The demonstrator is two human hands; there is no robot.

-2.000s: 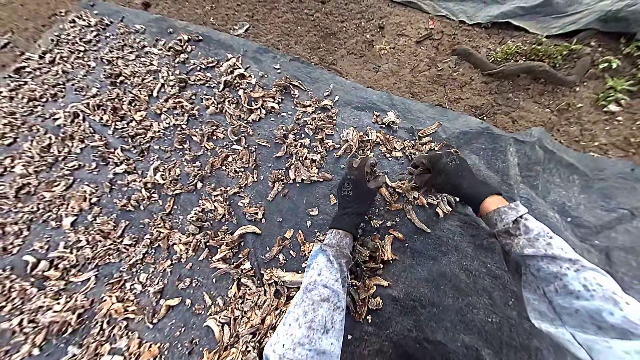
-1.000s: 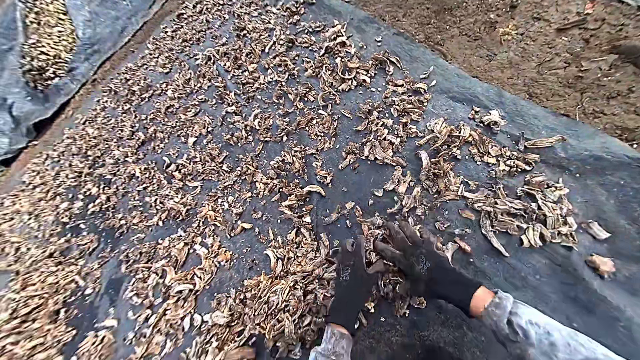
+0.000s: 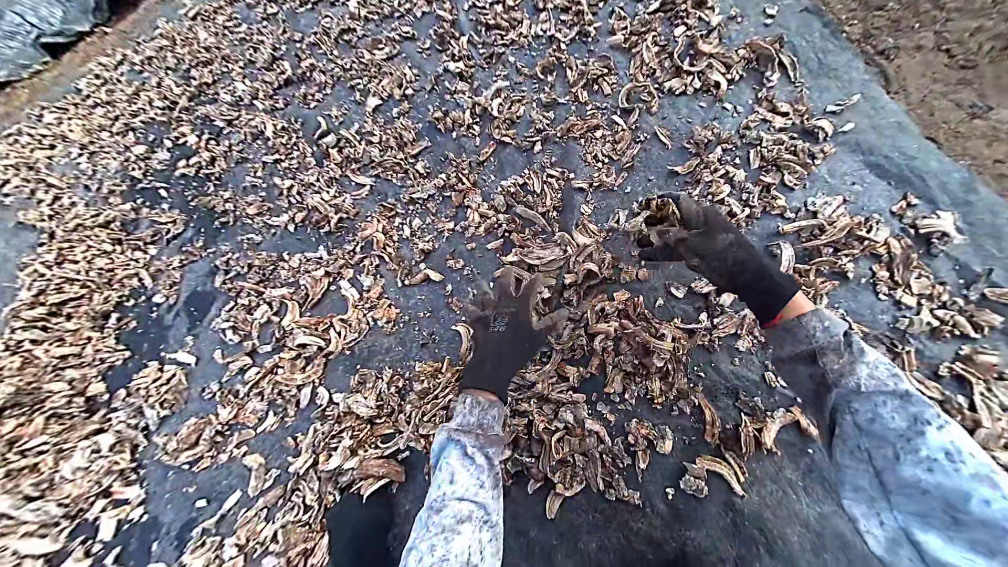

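Dried, curled brown slices (image 3: 638, 346), of a plant or mushroom I cannot tell, lie scattered and heaped over a dark ground sheet (image 3: 669, 528). My left hand (image 3: 504, 335), in a black work glove, rests palm down among them with its fingers spread and nothing seen in its grip. Up and to the right, my right hand (image 3: 701, 240), gloved alike, has its fingers curled around a small clump of dark pieces (image 3: 660, 213). Part of that clump is hidden by the fingers. The densest heap lies between and below the hands.
Bare brown soil (image 3: 945, 71) borders the sheet at the upper right. Another dark sheet (image 3: 39, 31) shows at the top left, across a strip of soil. A thick band of slices (image 3: 63, 354) runs down the left side.
My hands were close together one second ago and are now apart, the right one further up and holding a clump. The view has shifted markedly over the sheet.
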